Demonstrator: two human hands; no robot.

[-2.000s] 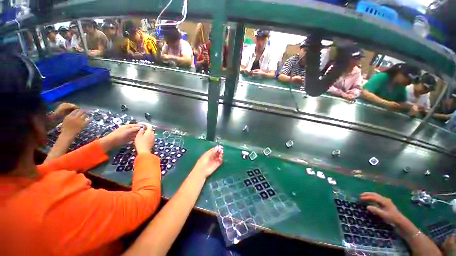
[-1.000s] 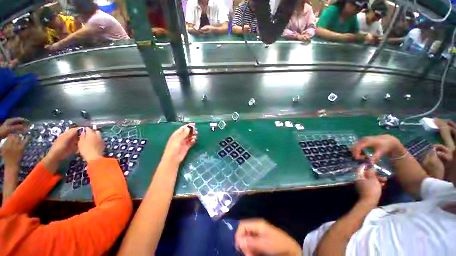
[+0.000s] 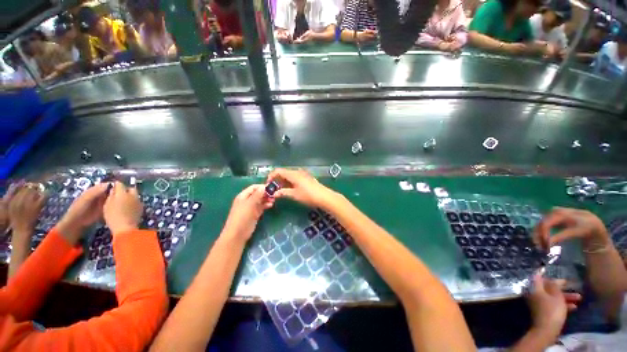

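My left hand (image 3: 249, 208) and my right hand (image 3: 297, 187) meet above the green bench top. Both sets of fingertips hold one small square black unit (image 3: 272, 188) with a pale centre. Below them lies a clear blister tray (image 3: 292, 265), its lower corner jutting past the bench's front edge. Several black units (image 3: 330, 231) sit in its upper right pockets, partly hidden by my right forearm. The other visible pockets look empty.
Neighbours' hands work at filled trays at left (image 3: 165, 218) and right (image 3: 485, 237). Small white pieces (image 3: 422, 187) and a whitish square frame (image 3: 335, 170) lie beyond the tray. A green post (image 3: 214, 117) stands before the dark conveyor (image 3: 330, 127).
My right hand has come up from the lower edge to join my left hand at the black unit. The camera view has turned and shifted rightward since the earliest frame.
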